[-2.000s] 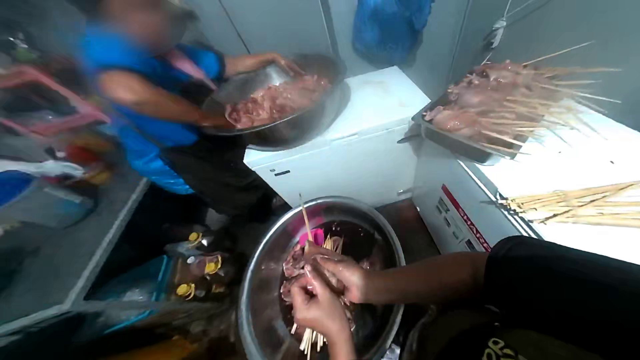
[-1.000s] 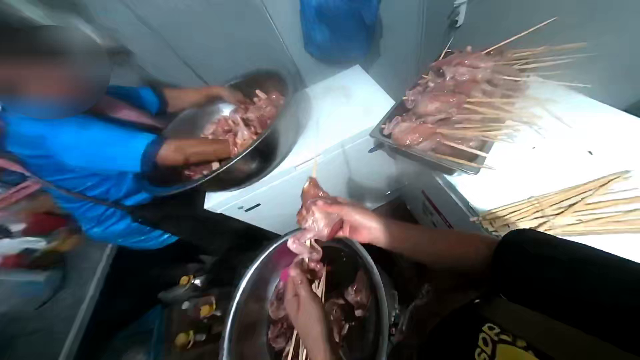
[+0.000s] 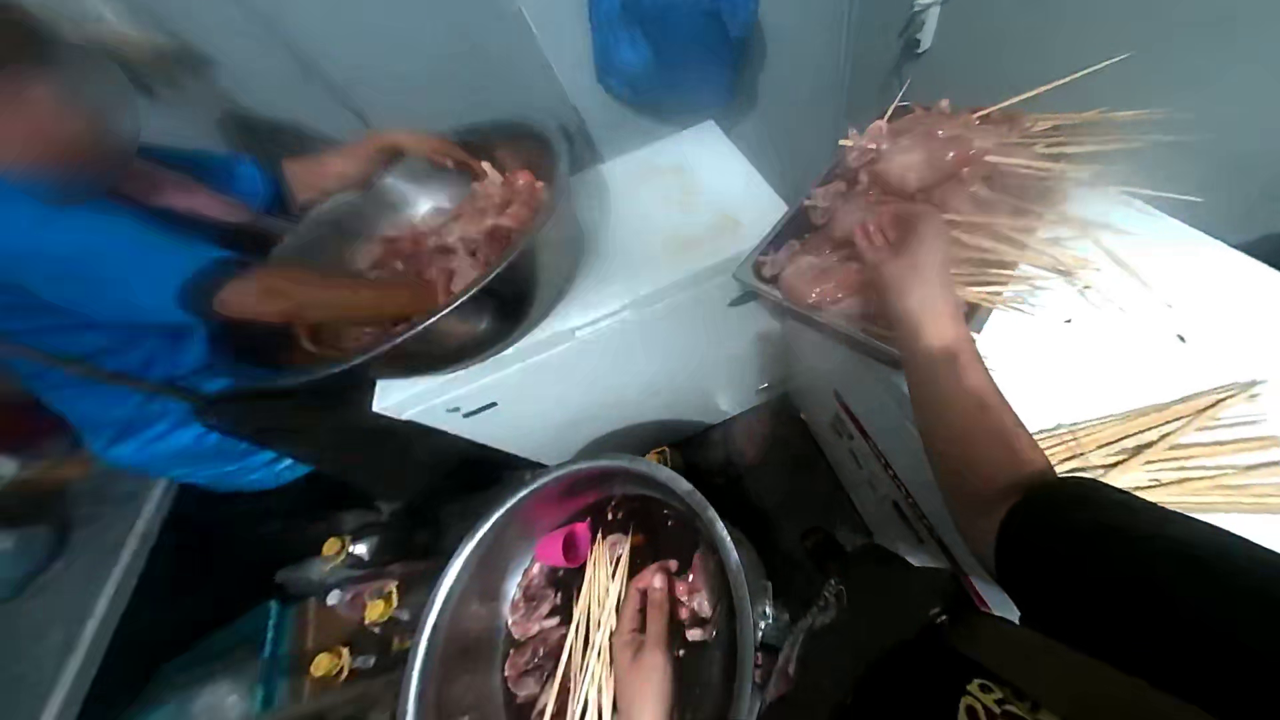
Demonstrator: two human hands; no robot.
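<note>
My right hand is on the skewered raw meat heaped in a metal tray at the upper right; blur and the meat hide its fingertips. Below, my left hand is inside a steel bowl, beside a bundle of wooden skewers and close to a piece of raw meat; whether its fingers hold anything is unclear. More meat pieces and a pink plastic cup lie in the bowl.
At the left a co-worker in blue has both hands in a large metal bowl of raw meat over a white chest. Loose skewers lie on the white surface at right. Bottles with yellow caps stand low left.
My right hand has moved from above the steel bowl, where it held skewered meat, to the tray at the upper right. My left hand has lowered into the bowl.
</note>
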